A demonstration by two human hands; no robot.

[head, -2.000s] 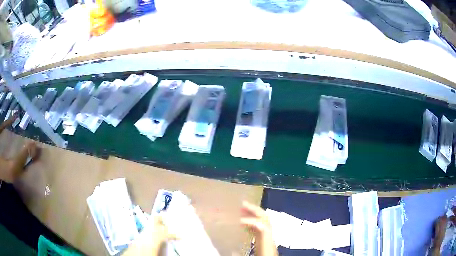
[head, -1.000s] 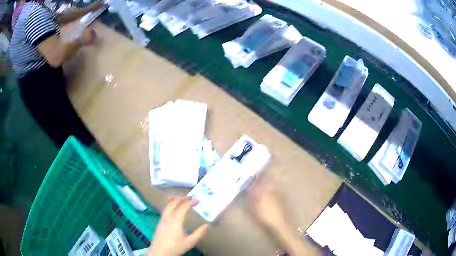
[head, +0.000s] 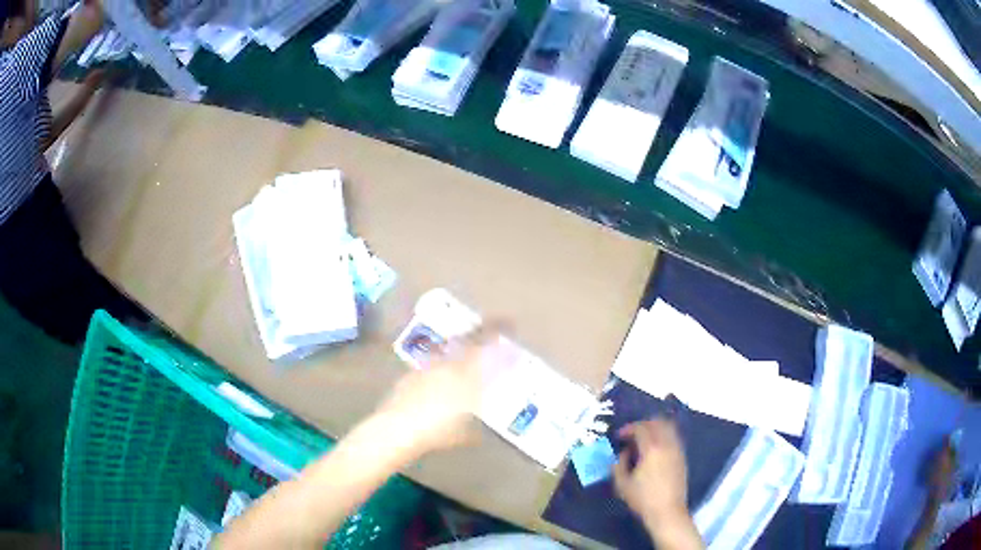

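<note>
A filled white blister tray [head: 535,413] lies diagonally on the brown bench, with a dark coil showing at its upper left end. My left hand [head: 443,395] is blurred and covers the middle of the tray; its grip is unclear. My right hand [head: 649,460] is over the dark mat, fingers bent, beside a light-blue card [head: 592,460] at the tray's lower right end. Whether its fingers hold anything is unclear. Small white bits [head: 598,414] lie by the tray's end. Loose white leaflets [head: 710,371] are fanned on the dark mat.
A pile of white trays [head: 301,263] is at left, with blue pieces [head: 371,271] beside it. Empty trays [head: 837,414] lie at right. A green crate [head: 124,430] stands lower left. Packs [head: 629,104] sit on the green conveyor [head: 828,177]. People show at both sides.
The view has swung right. The tray has turned, its coil end now at upper left. My left hand has moved onto its middle; my right hand has moved right to the blue card and mat.
</note>
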